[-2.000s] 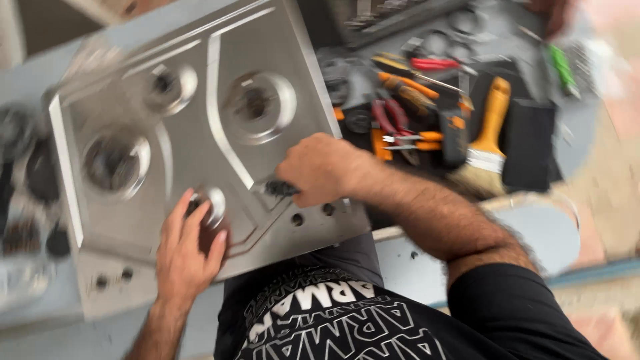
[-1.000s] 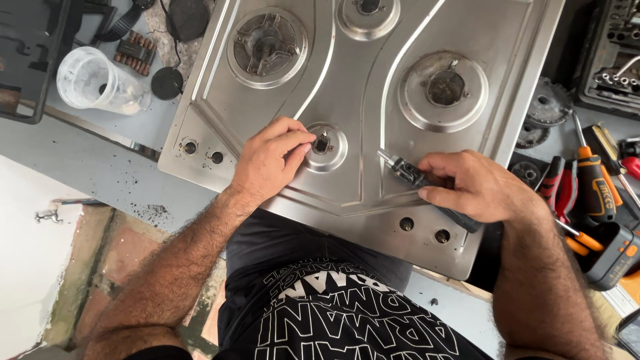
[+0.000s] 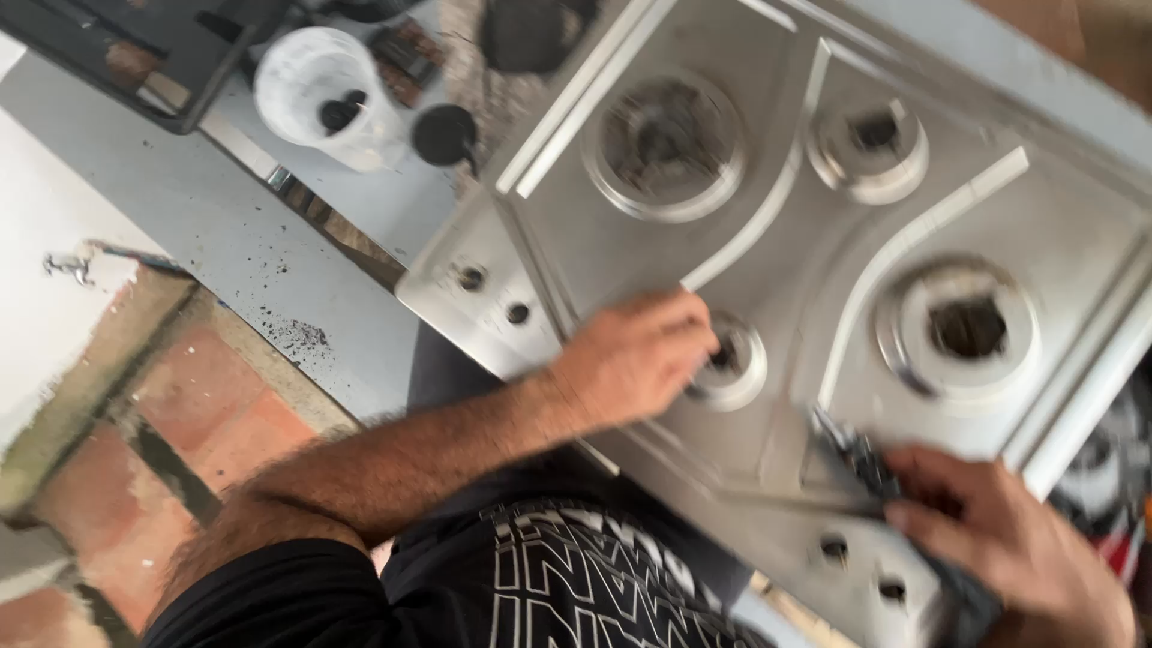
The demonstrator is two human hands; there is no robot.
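Note:
A stainless steel gas cooktop (image 3: 594,270) lies tilted in the view, with round burner openings in its top. My left hand (image 3: 634,355) is at the small front burner opening (image 3: 733,360), fingertips bent together at its left edge; whether they pinch something small is hidden by blur. In my right hand (image 3: 999,531) is a dark-handled tool with a metal tip (image 3: 850,445), perhaps pliers; its tip points up and left over the cooktop, right of that opening. Two control knob holes (image 3: 834,547) show beside the right hand.
At the upper left stand a translucent plastic tub (image 3: 315,85) with dark parts inside, a black round burner cap (image 3: 444,135) and a black tray or case (image 3: 193,54). Dark debris (image 3: 301,335) is scattered on the grey tabletop (image 3: 216,243). Blurred tools lie at the right edge.
The view has swung and shifted to the left. My left hand stays by the small front burner opening, and the tool remains in my right hand.

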